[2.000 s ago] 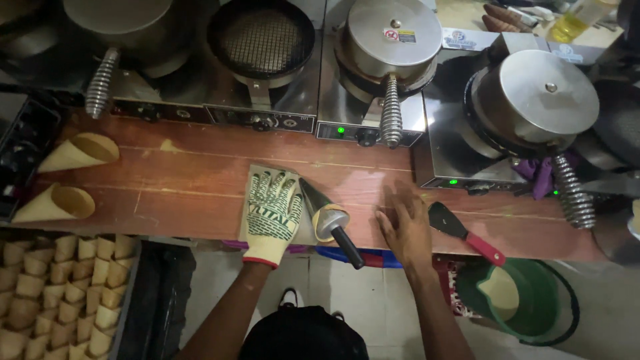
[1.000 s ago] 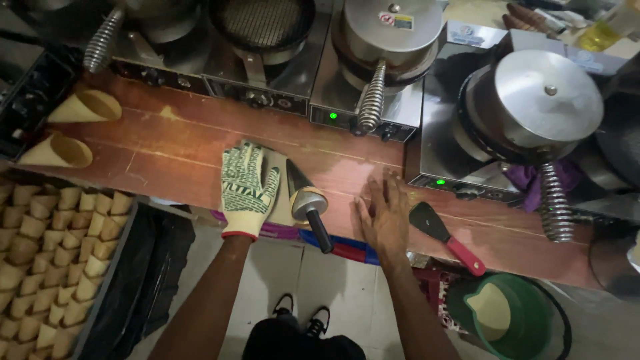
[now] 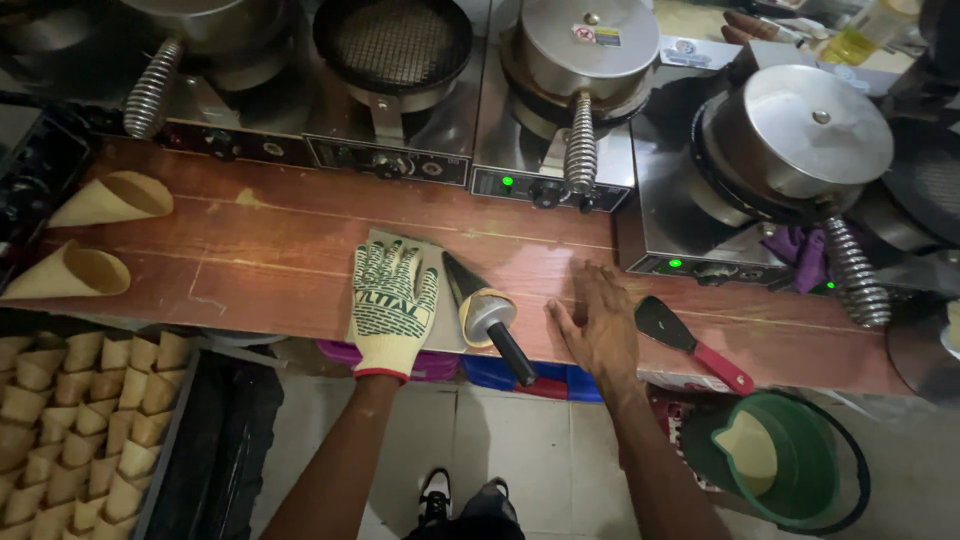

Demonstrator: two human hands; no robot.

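Observation:
My left hand (image 3: 394, 304), in a cream work glove with green grip dots, lies flat on a thin board (image 3: 450, 330) on the wooden counter. Just right of it is a cone-rolling form (image 3: 487, 319) with a black handle, a waffle cone (image 3: 474, 300) wrapped round its middle. My bare right hand (image 3: 600, 319) rests palm down on the counter, fingers a little apart, holding nothing. To its right lies a spatula (image 3: 694, 343) with a black blade and red handle. Two rolled waffle cones (image 3: 71, 271) lie at the counter's left end.
Waffle cone makers with coiled handles line the back, one standing open (image 3: 394, 49), others closed (image 3: 817, 124). A crate (image 3: 169, 442) of many cones sits lower left. A green bucket (image 3: 810, 457) with pale batter stands lower right. A purple cloth (image 3: 806, 255) hangs by the right maker.

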